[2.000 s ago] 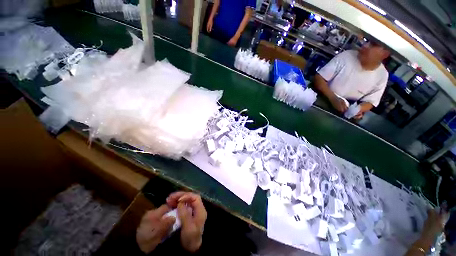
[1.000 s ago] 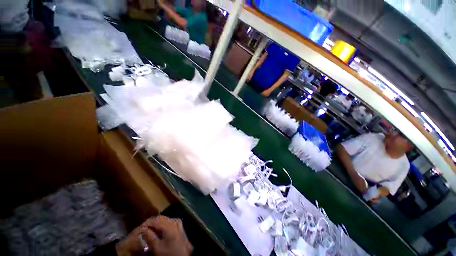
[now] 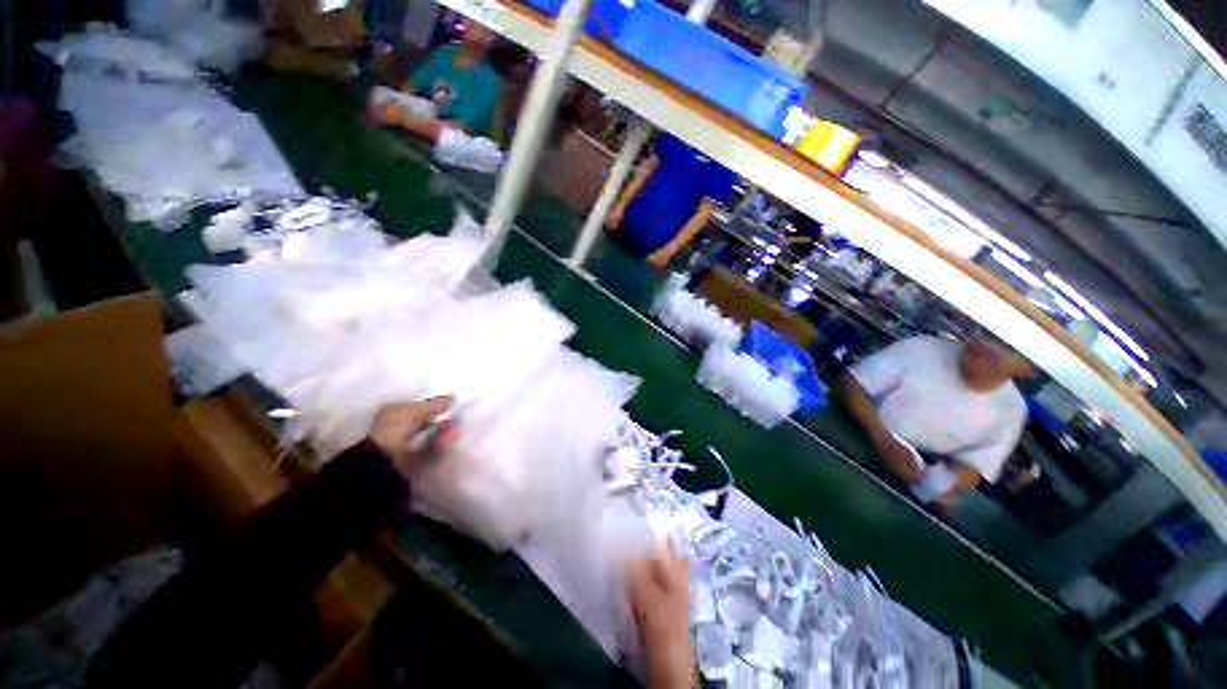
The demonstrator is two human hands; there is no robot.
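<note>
A loose pile of milky bubble bags (image 3: 390, 323) lies on the green surface. My left hand (image 3: 420, 433) is on the near side of the pile, fingers at the bags; whether it grips one is unclear. My right hand (image 3: 659, 606) is blurred at the lower middle, beside the left end of the heap of white corded units (image 3: 767, 606), over a white sheet (image 3: 572, 586). Its fingertips are too blurred to show whether it holds anything.
The open carton (image 3: 88, 404) stands at lower left, with shiny packed bundles inside. A shelf post (image 3: 536, 128) rises behind the bags. Across the line are a blue bin (image 3: 783, 361), upright white parts (image 3: 747, 382) and a person in white (image 3: 938, 404).
My hands, earlier together near the carton, are now apart. The left has reached to the bag pile, the right to the units. The white unit seen in them at first no longer shows there.
</note>
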